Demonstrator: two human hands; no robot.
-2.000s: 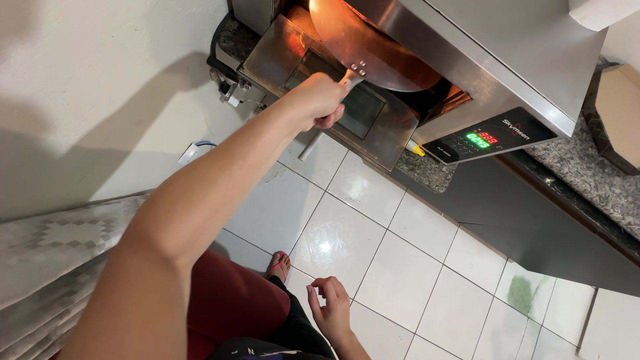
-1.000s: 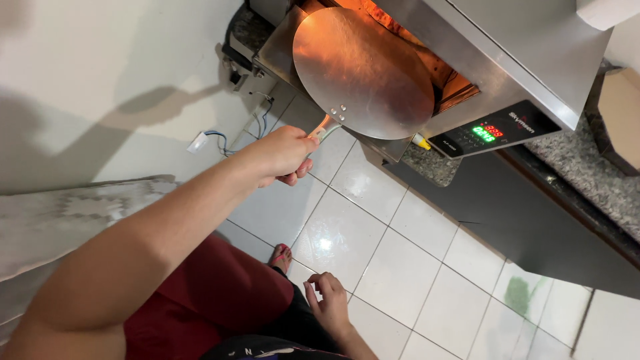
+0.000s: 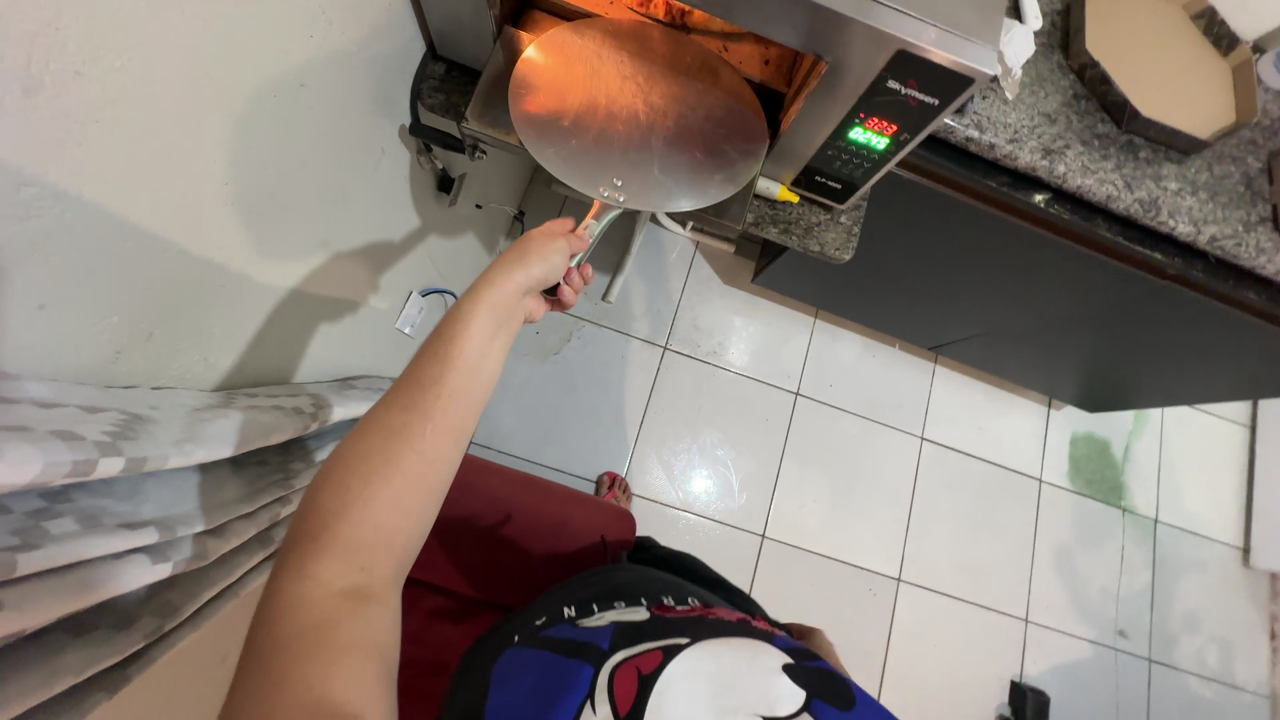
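A round metal pizza peel (image 3: 640, 115) with a short riveted handle is in my left hand (image 3: 560, 265), whose fingers are closed around the handle. The peel's flat blade lies above the lowered door of a stainless steel oven (image 3: 850, 60), at its glowing mouth. Nothing shows on the blade, and orange light reflects on its far left part. The oven's panel has red and green lit digits. My right hand is not visible; only a little skin shows beside the printed shirt (image 3: 620, 660).
A granite counter (image 3: 1040, 150) holds an open cardboard box (image 3: 1160, 70) at the upper right. A yellow-tipped tube or marker (image 3: 777, 190) lies beside the oven. A patterned curtain (image 3: 150, 450) hangs at left by the wall. White tiles (image 3: 720, 430) cover the floor.
My left hand has drawn the peel back from deeper in the oven mouth, so more of its blade shows. My right hand, visible in both earlier frames, is out of sight now.
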